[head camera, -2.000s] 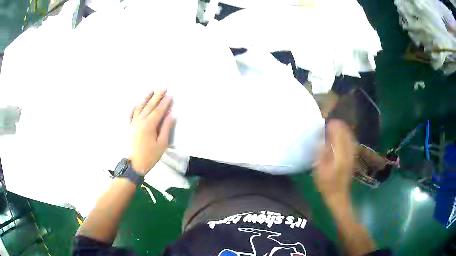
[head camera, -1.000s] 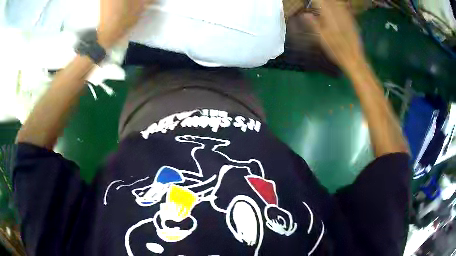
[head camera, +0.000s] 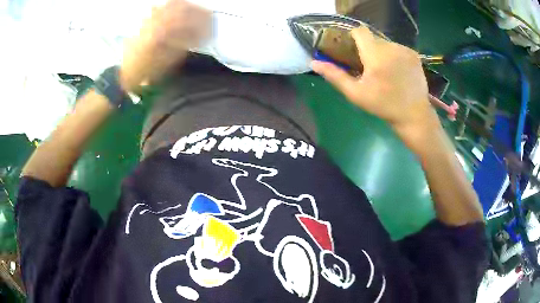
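Observation:
The white garment (head camera: 254, 44) lies over the pressing board near the top of the view, its rounded near edge hanging at the board's front. My right hand (head camera: 388, 77) is closed round the handle of the steam iron (head camera: 334, 42), whose pointed metal tip faces left over the garment's right end. My left hand (head camera: 169, 44) is blurred and lies on the white cloth at the left; its fingers cannot be made out, nor whether they grip the cloth.
Blue tubing (head camera: 524, 100) loops from the iron down the right side. A blue rack or bin (head camera: 492, 168) stands at the right. Glossy green floor (head camera: 391, 171) shows around my body. A whitish heap (head camera: 521, 23) lies at the top right corner.
My right hand has taken hold of the iron and brought it left onto the garment's right end. The view has tilted down since the earliest frame. My left hand stays at the cloth.

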